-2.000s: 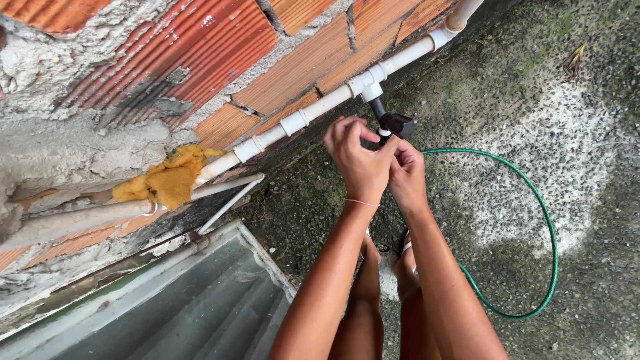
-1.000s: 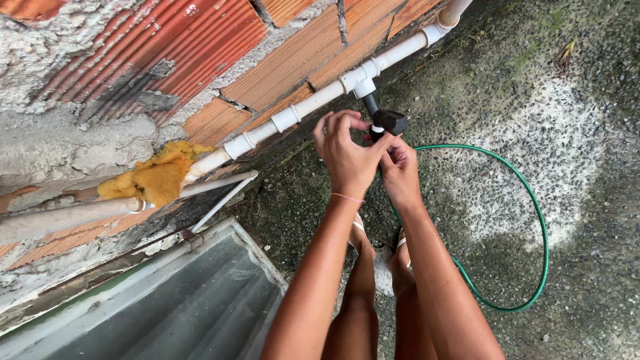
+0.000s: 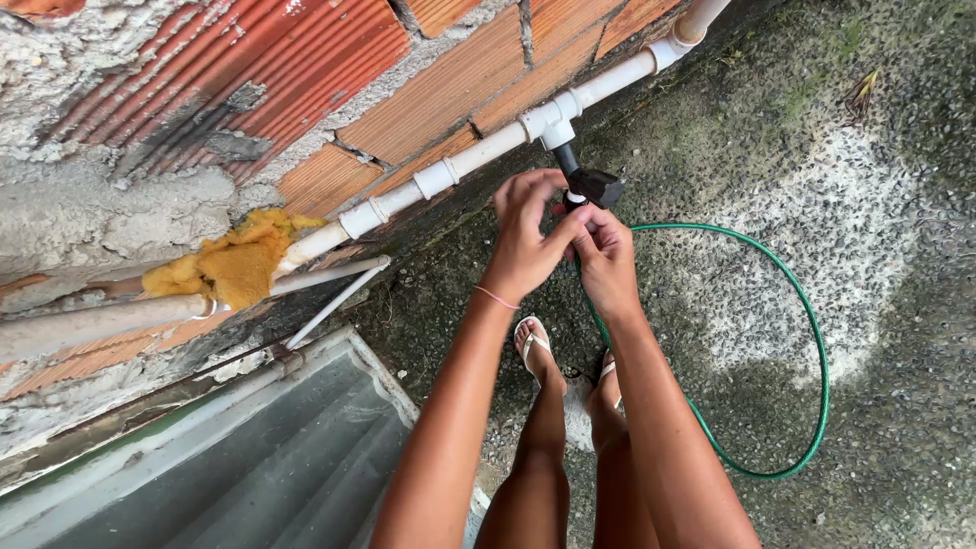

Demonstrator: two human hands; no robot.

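A black plastic tap (image 3: pixel 595 187) hangs from a white PVC tee fitting (image 3: pixel 550 123) on the pipe along the brick wall. Just below the tap, a black hose connector (image 3: pixel 573 200) with a white ring shows between my fingers. My left hand (image 3: pixel 526 232) curves beside it, its thumb reaching across and its fingers near the tap. My right hand (image 3: pixel 606 259) pinches the connector or hose end from the other side; the fingertips hide the exact grip. A green garden hose (image 3: pixel 820 343) runs down from my hands and loops over the ground.
A white PVC pipe (image 3: pixel 488 151) follows the brick wall (image 3: pixel 435 84), with yellow expanding foam (image 3: pixel 236 259) at its left part. A framed glass panel (image 3: pixel 252 457) lies at lower left. My feet in white flip-flops (image 3: pixel 537 339) stand on rough concrete (image 3: pixel 801 252).
My left hand's fingers have shifted slightly around the connector below the tap. Both hands stay at the connector, and the green hose keeps its loop.
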